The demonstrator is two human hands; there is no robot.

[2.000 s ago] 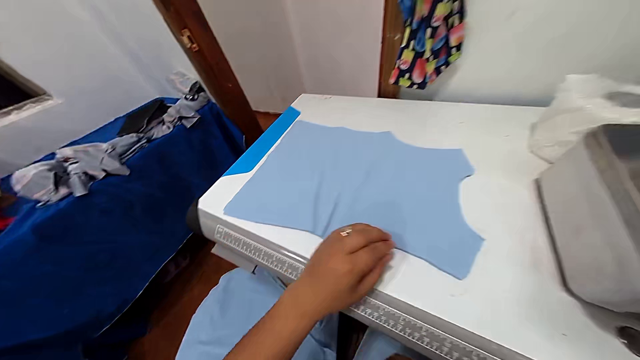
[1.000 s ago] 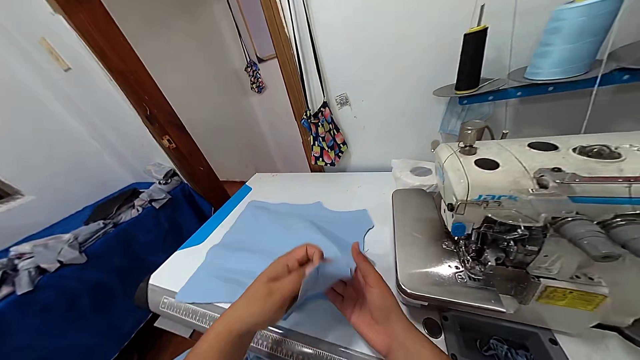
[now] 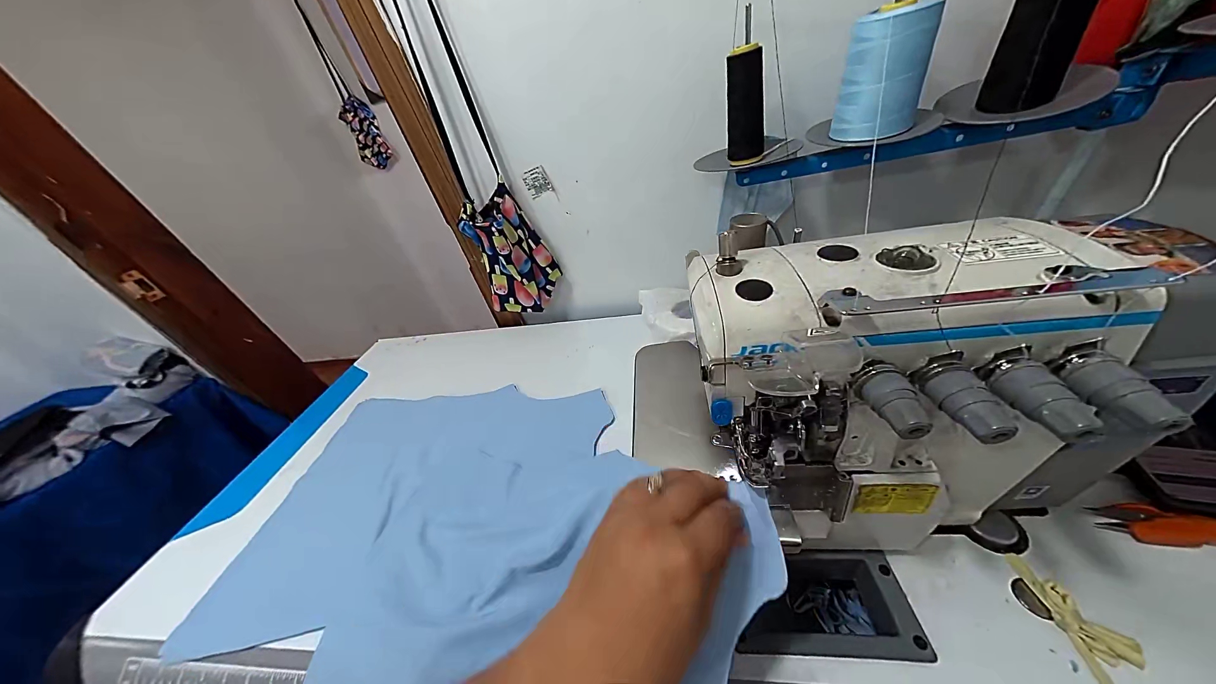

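Two pale blue cut fabric pieces overlap. The back fabric piece (image 3: pixel 313 513) lies on the white table; the front fabric piece (image 3: pixel 456 570) lies wrinkled over it and reaches right to the metal plate of a white Jack overlock machine (image 3: pixel 788 446). My left hand (image 3: pixel 665 541), with a ring on one finger, is palm down on the front piece near its right edge, just in front of the needle area. Its fingers are curled on the fabric, fingertips partly hidden and blurred. My right hand is out of view.
Thread cones (image 3: pixel 879 76) stand on a blue rack above the machine. Orange-handled snips (image 3: pixel 1164 527) and a tied yellowish strip (image 3: pixel 1073 617) lie at right. Scraps fill a recessed bin (image 3: pixel 836 608). Blue cloth with garments (image 3: pixel 85 513) is at left; patterned pouches (image 3: pixel 513 252) hang behind.
A second fabric piece, bunched at my hands a second ago, now spreads over the first toward the machine. My left hand has moved right; my right hand has left the view.
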